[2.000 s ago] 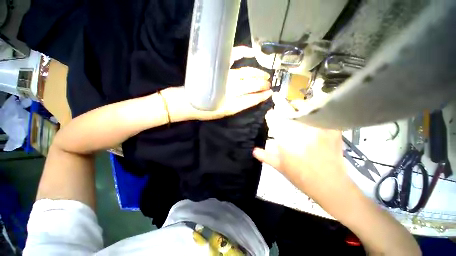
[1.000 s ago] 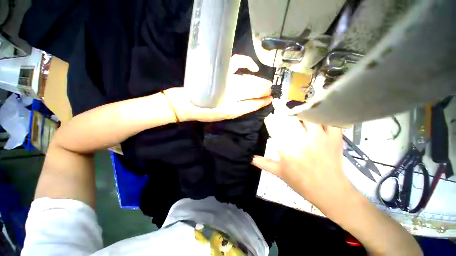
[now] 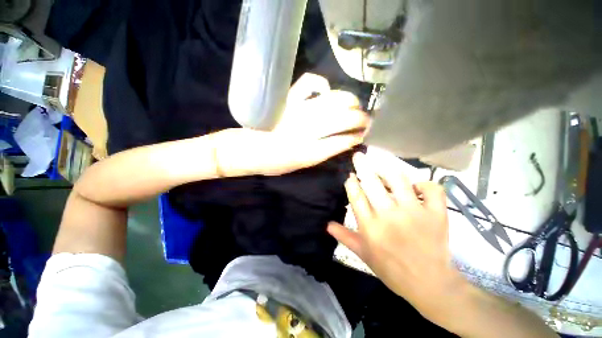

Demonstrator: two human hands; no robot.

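Note:
A large black garment (image 3: 264,204) covers the left of the table and the lap. My left hand (image 3: 317,129) lies on it, fingertips close to the needle area (image 3: 375,99). My right hand (image 3: 399,221) lies palm down at the cloth's right edge, fingers spread, fingertips near my left fingertips. Neither hand visibly grips the cloth; the exact contact at the needle is hidden by the fingers and the machine head (image 3: 488,72).
A white lamp tube (image 3: 267,63) hangs above my left wrist. Thread snips (image 3: 476,214) and dark-handled scissors (image 3: 544,254) lie right of my right hand on the white table (image 3: 521,152). A blue bin (image 3: 179,231) stands left of the lap.
The view has shifted, and the machine head now covers more, hiding the tan block. My right hand's fingers are more spread and lie slightly lower in the picture.

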